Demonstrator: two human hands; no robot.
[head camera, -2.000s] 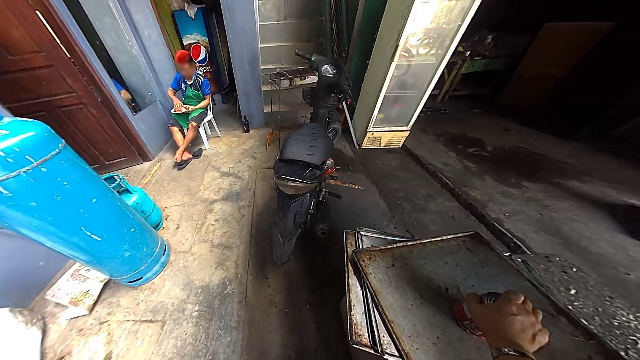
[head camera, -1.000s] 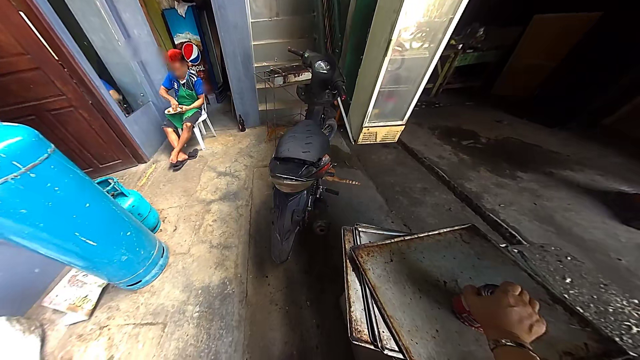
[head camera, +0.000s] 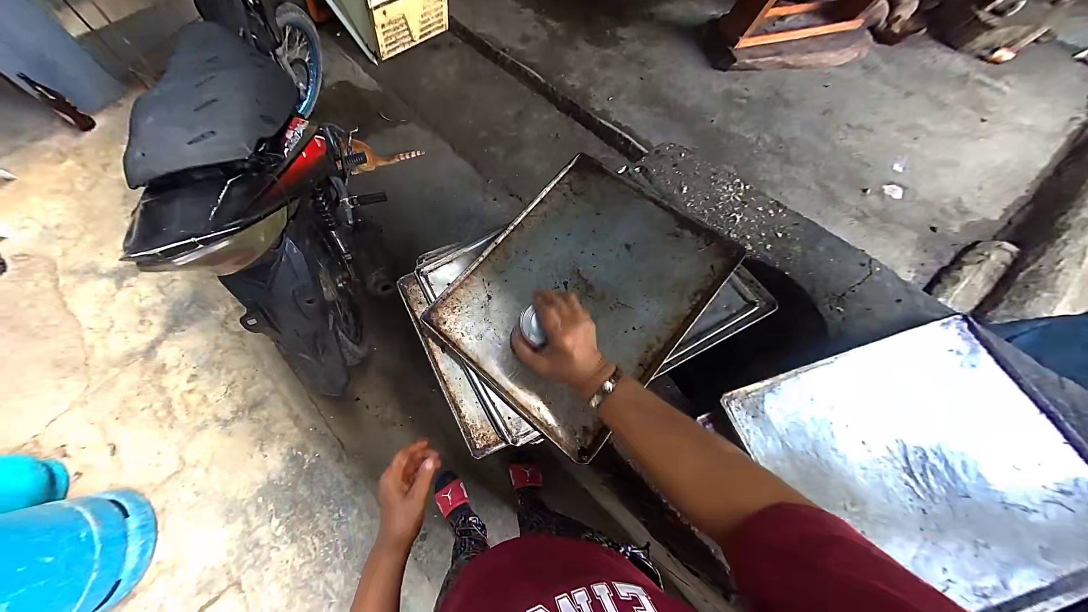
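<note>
My right hand (head camera: 565, 340) is closed around a small round metal can (head camera: 533, 326), pressed against the near left part of a stained, rusty metal baking tray (head camera: 629, 255). That tray lies turned askew on a stack of similar trays (head camera: 442, 374). My left hand (head camera: 408, 484) hangs in the air near the stack's near left corner, holding nothing, its fingers loosely curled and apart. Another metal tray (head camera: 918, 459), brighter and shiny, is at the right, separate from the stack; what supports it is hidden.
A black and red motorcycle (head camera: 212, 110) stands at the upper left. Blue gas cylinders (head camera: 76, 552) are at the lower left. Beyond the stack are a floor channel (head camera: 552, 93) and a strip of rough gravel (head camera: 722, 200). The base of a fridge (head camera: 412, 25) shows at the top.
The view has tilted down and swung right, bringing my left hand and the shiny tray into sight. My right hand remains on the top tray; the seated person is out of view.
</note>
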